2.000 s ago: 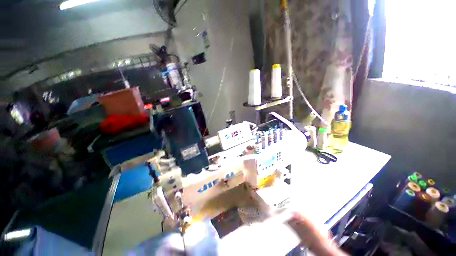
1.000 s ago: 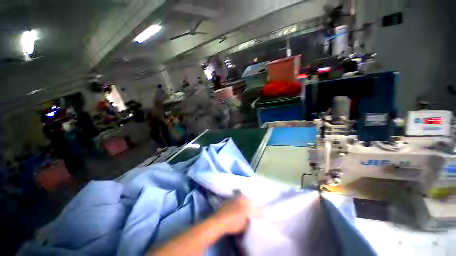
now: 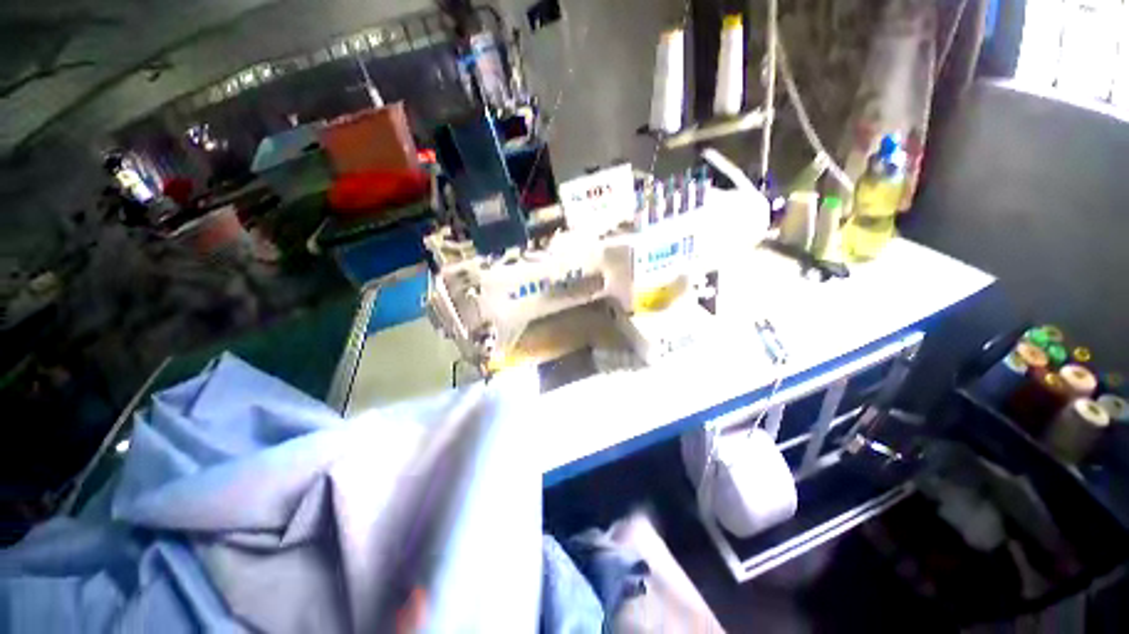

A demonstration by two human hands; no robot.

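Note:
A large light blue and grey-lilac fabric piece [image 3: 297, 495] lies bunched over the lower left, with a blurred edge rising near the sewing machine's needle end. The white industrial sewing machine [image 3: 557, 285] stands behind it on the table, its needle area [image 3: 485, 353] lit yellowish. A small, blurred skin-coloured patch, likely fingertips of a hand [image 3: 411, 609], shows at the bottom edge against the fabric; which hand and its grip cannot be told. No other hand is seen.
A white table [image 3: 854, 303] with a blue edge holds a yellow bottle [image 3: 877, 204], dark scissors [image 3: 811, 264] and a slim blue tool [image 3: 771, 342]. Thread cones [image 3: 670, 82] stand behind. A crate of coloured spools [image 3: 1052, 390] is at right. A white roll [image 3: 753, 483] hangs below the table.
The view has swung back right and lower. The fabric is drawn up in front of the table's left part. The hand and forearm seen a second ago on the fabric are now nearly out of view.

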